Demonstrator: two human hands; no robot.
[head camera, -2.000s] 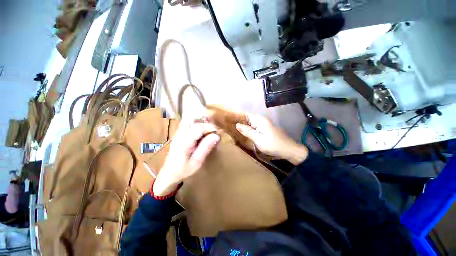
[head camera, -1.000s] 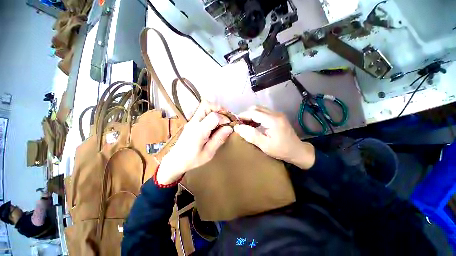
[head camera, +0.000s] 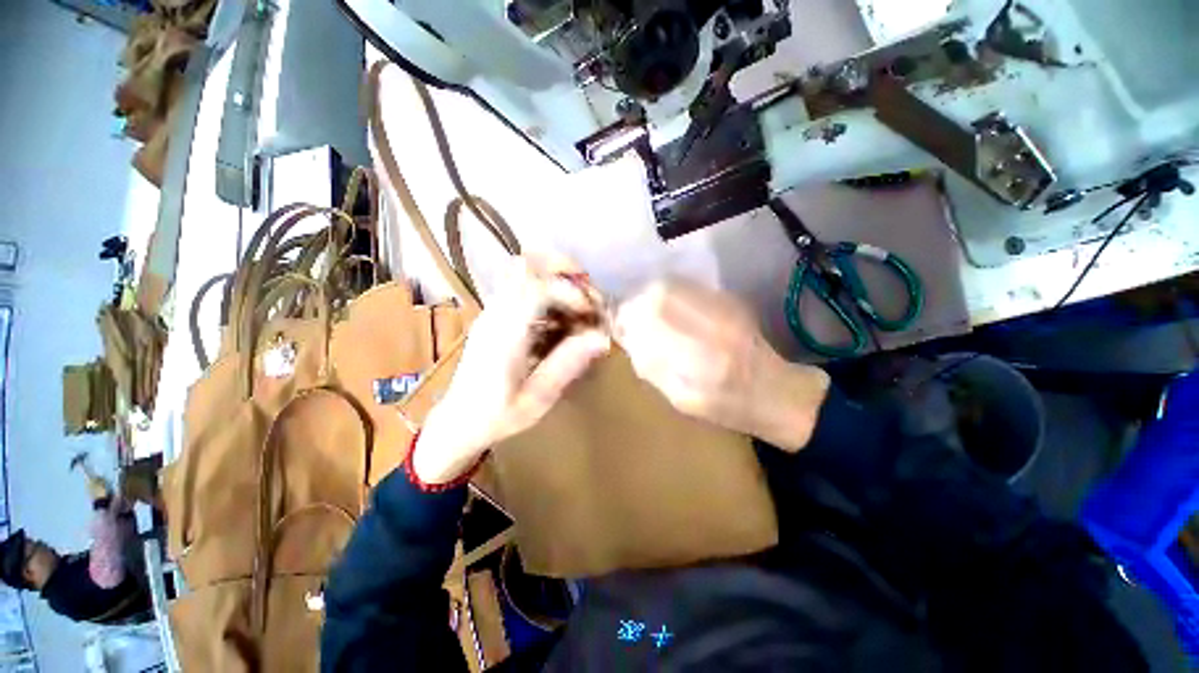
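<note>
A tan-brown handbag body (head camera: 631, 473) hangs over my lap, its top edge up between my hands. Its long thin brown strap (head camera: 427, 197) stands up behind it. My left hand (head camera: 506, 362) is closed on the bag's top edge, with the thumb bent over it. My right hand (head camera: 704, 355) is at the same edge beside it, slightly blurred, fingers curled together; what its fingertips pinch is hidden. Teal-handled scissors (head camera: 848, 292) lie on the mat right of my hands.
The sewing machine (head camera: 710, 178) stands ahead, its dark cylinder arm end beyond my hands. Several brown bags (head camera: 283, 447) are piled at left. A round dark bin (head camera: 993, 421) and a blue crate (head camera: 1144, 487) are at right. A person (head camera: 86, 565) works at far left.
The bag has turned and come to hang flatter over my lap since two seconds ago. My right hand's fingers have curled in more at the edge. The view has shifted, bringing the bin and person into sight.
</note>
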